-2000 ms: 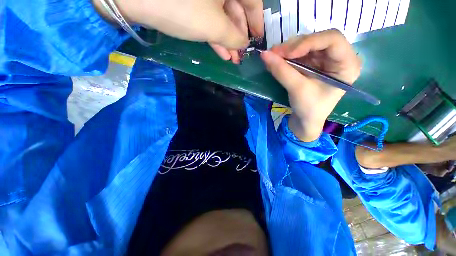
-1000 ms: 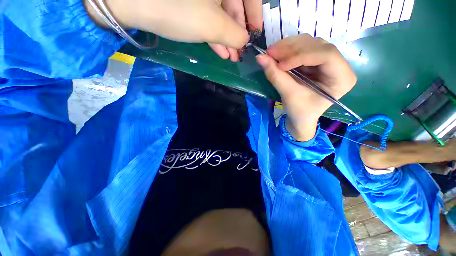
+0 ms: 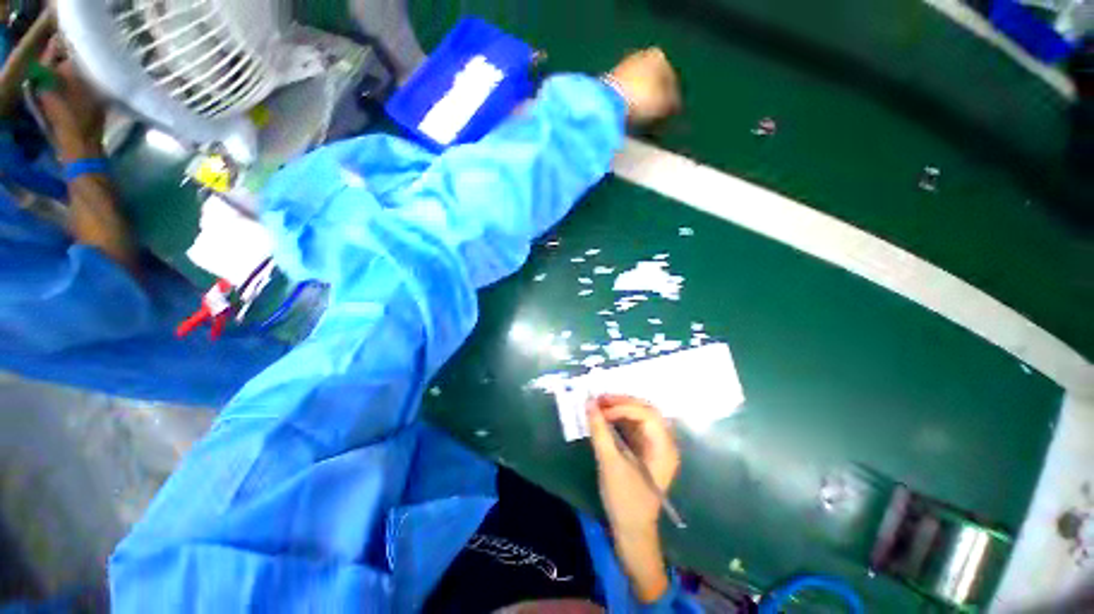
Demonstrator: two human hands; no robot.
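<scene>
My right hand (image 3: 636, 450) holds the slim metal tweezers (image 3: 657, 486) like a pencil, its fingertips over the left part of the white sheet (image 3: 684, 390). Small white pieces (image 3: 648, 280) lie loose and heaped beyond the sheet. My left hand (image 3: 648, 86) is stretched far forward past the pale strip. Its fingers look curled, and whether it holds anything is hidden. The small dark piece it pinched earlier cannot be made out.
A blue container with a white label (image 3: 462, 96) and a white fan (image 3: 180, 60) stand beyond my left sleeve. Red-handled cutters (image 3: 214, 309) lie far left, near another person's arm (image 3: 96, 204). A dark-framed reel (image 3: 942, 546) is at the right, a blue coiled cord (image 3: 810, 594) at the near edge.
The view has shifted to show more of the bench. My left hand has moved away from my right hand, far forward. My right hand with the tweezers is now over the sheet.
</scene>
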